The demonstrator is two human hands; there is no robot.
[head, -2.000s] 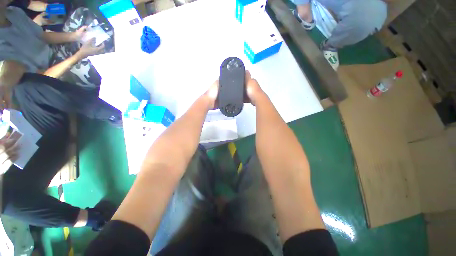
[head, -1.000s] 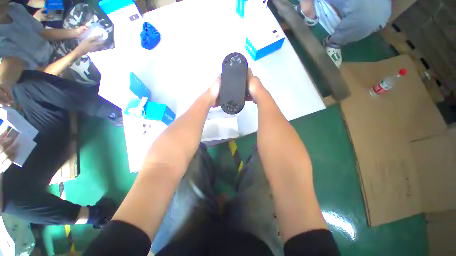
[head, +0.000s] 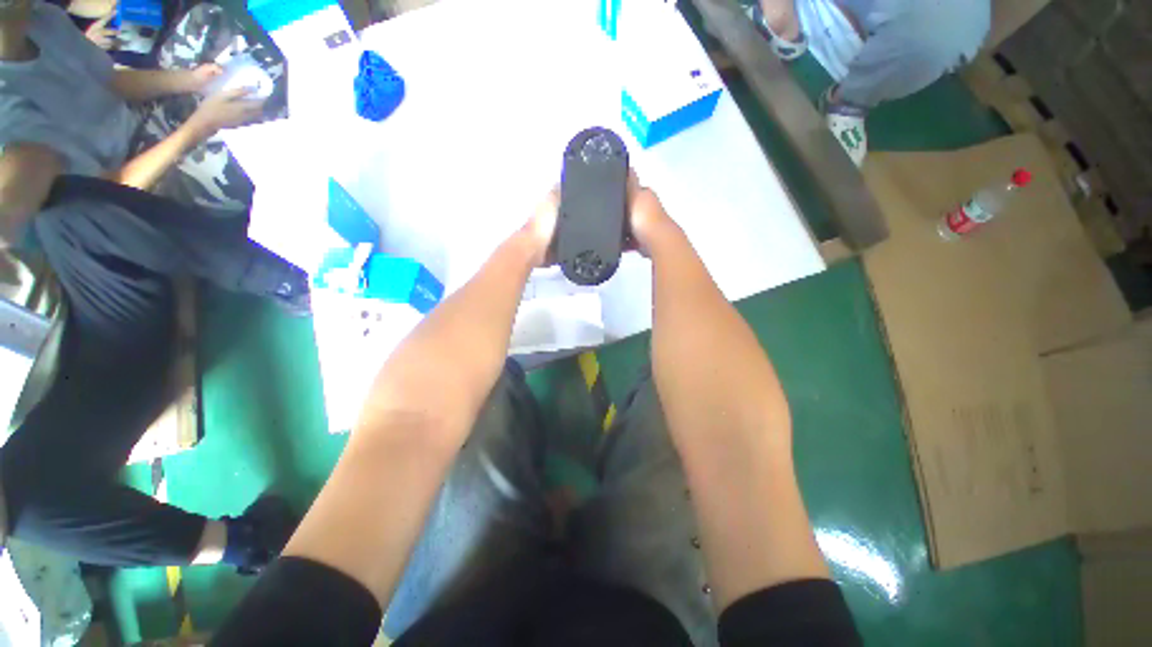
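A black elongated handheld device (head: 593,206) with rounded ends is held above the near part of the white table top (head: 493,139). My left hand (head: 543,230) is at its left side and my right hand (head: 642,217) at its right side. Both hands grip it from the sides; most of the fingers are hidden behind the device. A white inner box (head: 560,319) lies at the near table edge, just below the device and partly behind my left forearm.
An open blue box (head: 402,283) and a raised blue panel (head: 353,215) are at the left. A blue crumpled bag (head: 378,86) lies farther off. A blue-and-white carton (head: 671,111) stands right. Seated people are left and upper right. A red-capped bottle (head: 984,209) lies on brown cardboard (head: 979,442).
The device and both my hands have shifted slightly up and to the right in view. At the left edge, another person's hand and white card have gone out of view.
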